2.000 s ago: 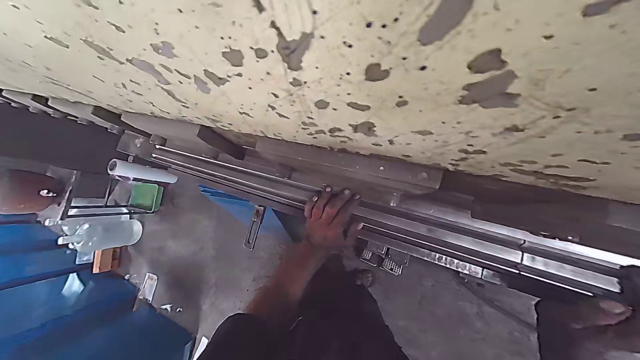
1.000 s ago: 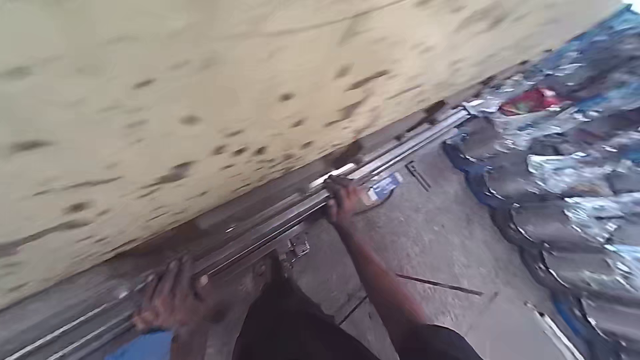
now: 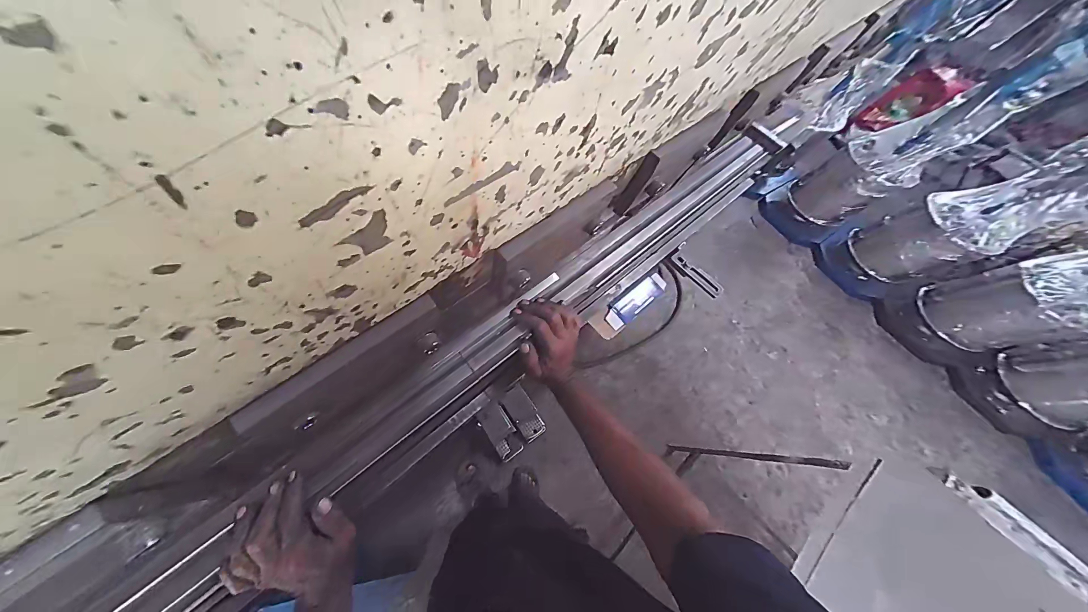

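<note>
Long metal rails (image 3: 663,217) run diagonally along the foot of a large cream machine panel with patches of worn paint (image 3: 365,153). My left hand (image 3: 285,544) lies over the rails at lower left, fingers spread on the metal. Farther up the rails, near the middle of the view, my right hand (image 3: 551,338) rests with its fingers bent over the top surface; whether it grips is not clear. A short bright strip (image 3: 540,289) lies just beyond its fingertips. Below the rails, between my hands, is a metal foot pedal pair (image 3: 510,421) on the floor.
Rows of dark cylindrical pieces (image 3: 960,314), partly wrapped in clear plastic, fill the right side. A blue and white box (image 3: 636,302) and a black cable (image 3: 676,314) lie beside the rails. Lower right are a grey sheet (image 3: 922,544) and a thin dark bar (image 3: 756,457) on the floor.
The view has swung strongly toward the wrapped pieces. Both hands remain at the rails; in the earliest frame, one was mid-rail and the other at the far right edge.
</note>
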